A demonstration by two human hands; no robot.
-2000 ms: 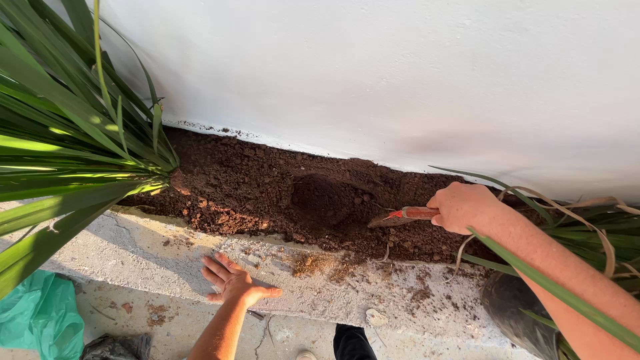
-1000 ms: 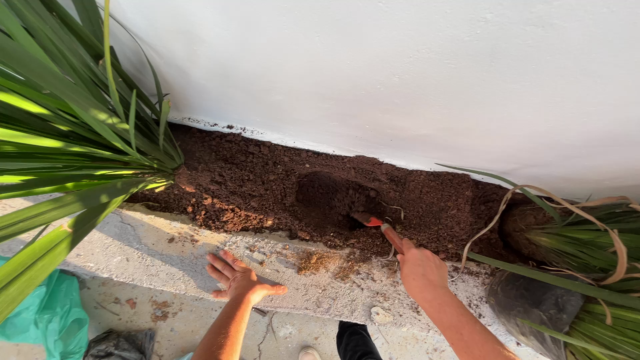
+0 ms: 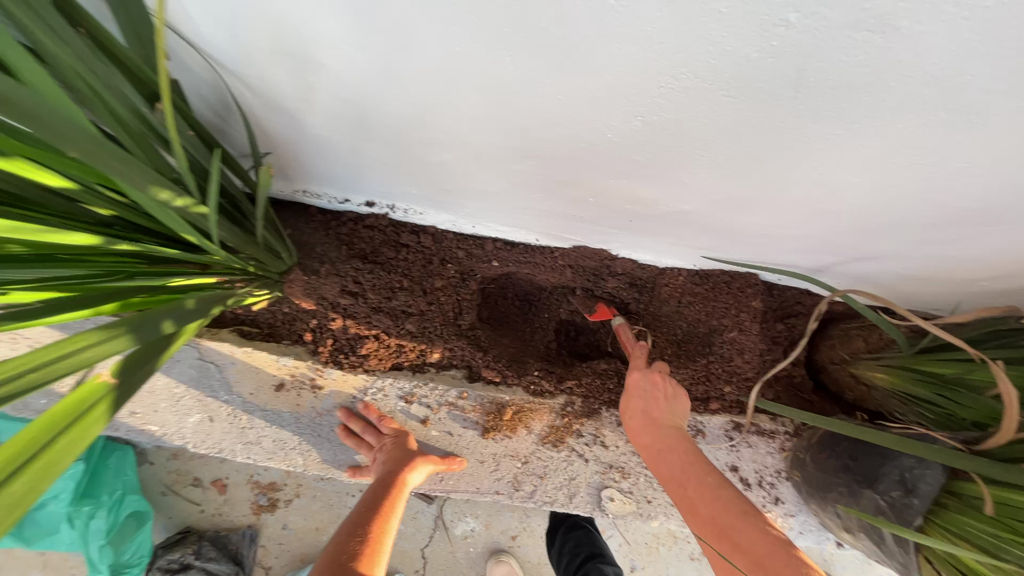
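Note:
My right hand (image 3: 654, 398) grips the handle of a hand trowel (image 3: 624, 332) with some red paint near its blade. The blade tip meets the dark reddish soil (image 3: 400, 280) in the narrow bed, beside a dug hollow (image 3: 512, 302); a second, smaller dark hollow lies just below the blade. My left hand (image 3: 392, 448) rests palm down with fingers spread on the concrete ledge (image 3: 496, 448), holding nothing.
A white wall (image 3: 600, 120) backs the bed. Long-leaved green plants (image 3: 160, 240) fill the left side; more plants (image 3: 928, 376) and a black plastic bag (image 3: 868, 480) stand at right. A green plastic bag (image 3: 88, 496) and a dark bag (image 3: 204, 552) lie at lower left.
From the right part of the bed, my right hand has come round to the ledge side, still holding the trowel. The blade has lifted partly out of the soil. My left hand stays on the ledge.

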